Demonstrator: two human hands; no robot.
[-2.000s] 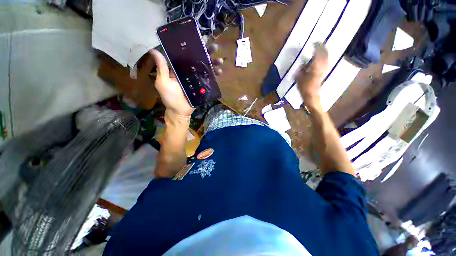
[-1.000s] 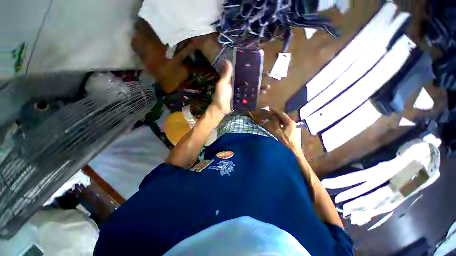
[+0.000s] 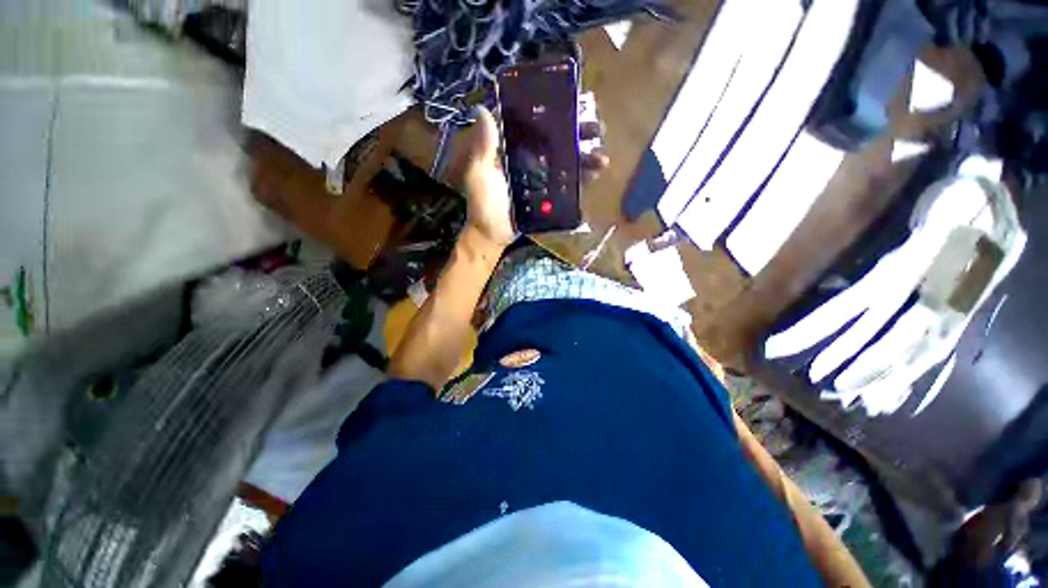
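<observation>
My left hand (image 3: 490, 195) holds a black smartphone (image 3: 540, 149) upright above the table edge, its dark call screen facing me with a red button near the bottom. The thumb lies along the phone's left side and fingertips show past its right side. My right forearm (image 3: 781, 482) runs up beside the navy shirt; its hand is hidden. White-faced strips with navy edges (image 3: 758, 126) lie in slanted rows right of the phone.
A tangled navy strip pile (image 3: 477, 52) lies beyond the phone, an off-white sheet (image 3: 316, 80) left of it. Curved white pieces (image 3: 885, 316) with a small beige box (image 3: 962, 272) lie right. A wire-guard fan (image 3: 195, 425) stands lower left.
My right hand has moved from over the strips, past the shirt front, to out of sight behind the shirt. My left hand still holds the phone. The camera view has shifted.
</observation>
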